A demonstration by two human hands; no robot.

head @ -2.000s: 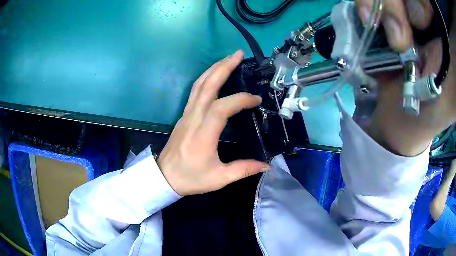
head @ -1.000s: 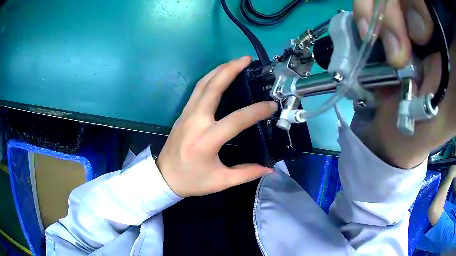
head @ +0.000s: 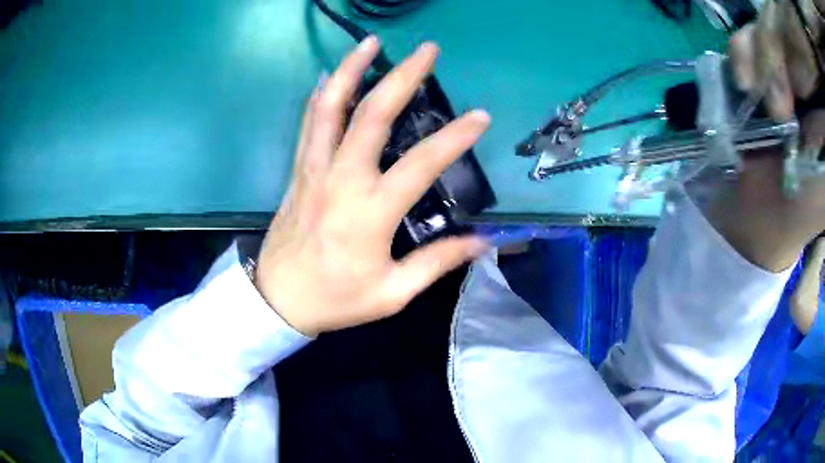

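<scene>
A black housing (head: 466, 184) lies at the front edge of the green bench, partly covered by my left hand (head: 348, 212). My left hand has its fingers spread over it; whether the fingertips press on it is hard to tell. A black cord (head: 342, 20) leaves the housing's far end. My right hand (head: 780, 68), slightly blurred at the upper right, is shut on a silver twin-rod screwdriver tool (head: 674, 149). The tool's nozzle points left, apart from the housing, over the bench.
Black coiled cord (head: 384, 5) lies at the bench's far side. The green bench (head: 181, 118) has a dark front edge. A blue crate (head: 86, 306) with a tan cardboard liner (head: 95, 353) stands at lower left. More blue crates are below the edge at right. Another person's arm (head: 808, 289) shows at far right.
The tool has moved right, off the housing, with my right hand. The housing has shifted left and tilted around, and my left hand's fingers have spread wider over it.
</scene>
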